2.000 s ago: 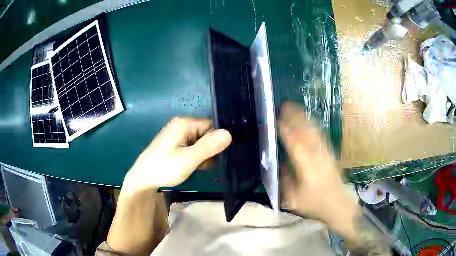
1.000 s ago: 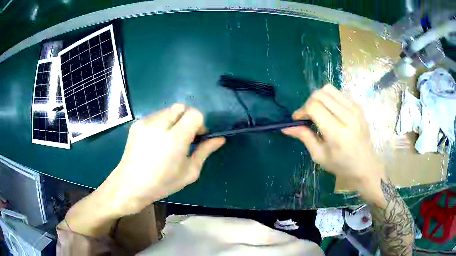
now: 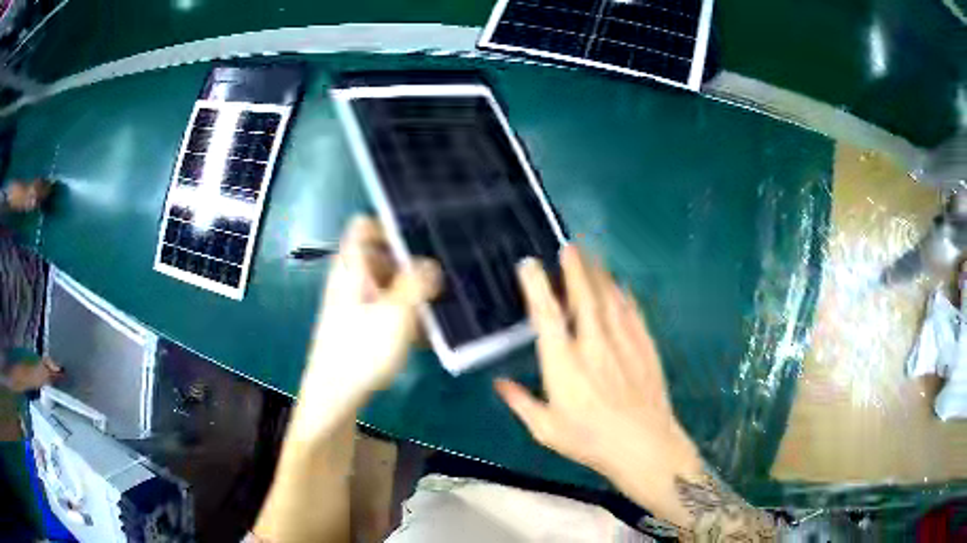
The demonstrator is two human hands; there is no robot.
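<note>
A solar panel (image 3: pixel 456 202) lies at a slant in front of me, dark gridded cells facing up, with a black edge showing beyond its top end. My left hand (image 3: pixel 371 292) grips its lower left edge, thumb over the border; the hand is blurred. My right hand (image 3: pixel 594 361) is at its lower right edge, fingers spread, fingertips touching the panel and thumb apart below it. The underside of the panel is hidden. A small black cord end (image 3: pixel 311 254) shows on the green surface left of my left hand.
Another panel (image 3: pixel 221 191) with a black piece at its top lies at left. A further panel (image 3: pixel 599 34) lies at the back, over the pale strip. At right are cardboard (image 3: pixel 848 318), white cloth (image 3: pixel 938 345) and a blurred metal tool. Another person's hands show at far left.
The held piece, edge-on before, now shows its cells upward. The overlapping panels at left now show as one, and a panel appears at the back. My right hand's fingers have opened. The view has shifted.
</note>
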